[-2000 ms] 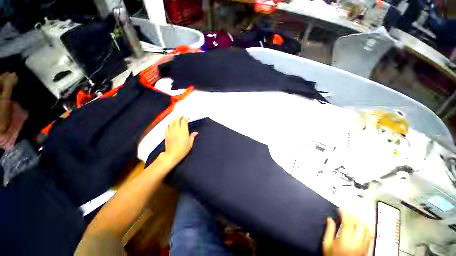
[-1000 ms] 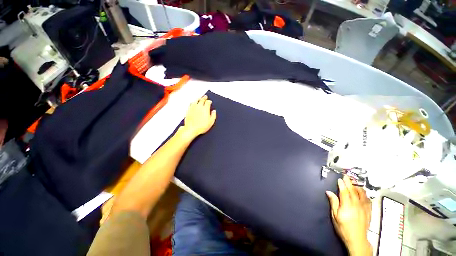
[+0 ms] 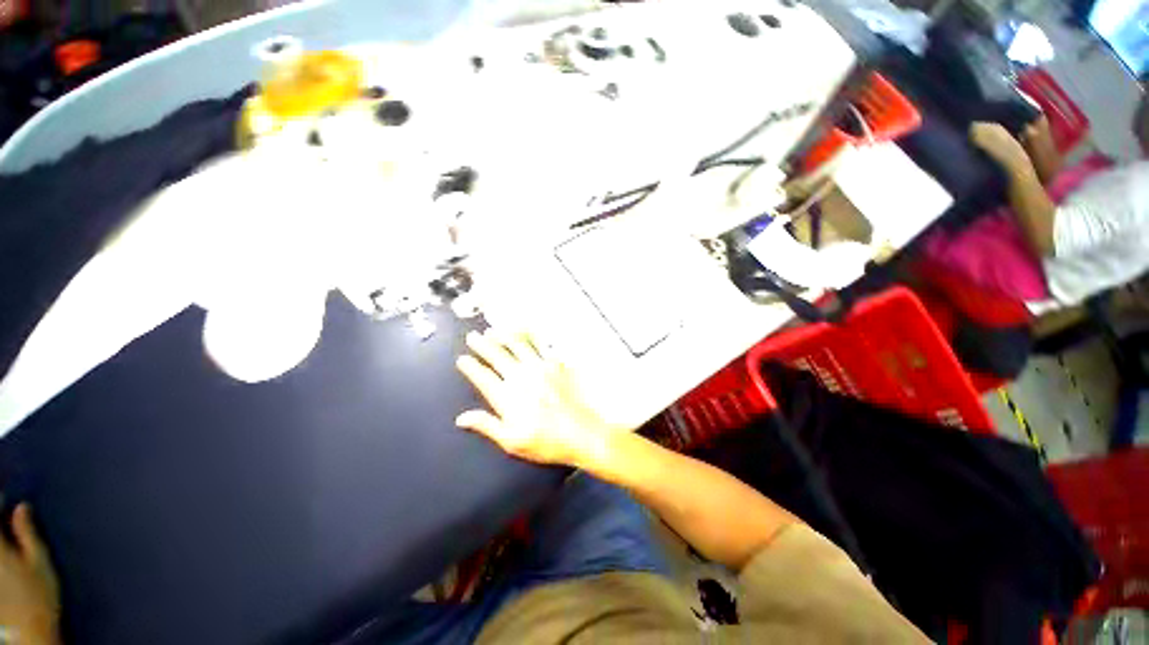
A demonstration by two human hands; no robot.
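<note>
A dark navy cloth panel (image 3: 252, 491) lies flat on the table across the lower left. Its far edge runs under or against a smooth white rounded guard (image 3: 265, 334). The white sewing machine (image 3: 554, 95) stands behind, washed out by glare. Its foot area (image 3: 441, 284) is near the panel's right end; the needle cannot be made out. My right hand (image 3: 536, 410) lies palm down with fingers spread at the panel's right edge. My left hand (image 3: 25, 586) is cut off by the left picture edge, at the panel's near left side, its grip unclear.
A thin dark-rimmed rectangle (image 3: 624, 290) lies on the table right of my hand. An open box (image 3: 838, 221) of small items sits at the table's right end. Red baskets (image 3: 882, 359) with dark cloth (image 3: 907, 504) stand at right. Another person's arm (image 3: 1027, 189) shows upper right.
The view has swung right, bringing in the box and red baskets. My left hand has moved mostly out of the picture. My right hand stays at the panel's right edge.
</note>
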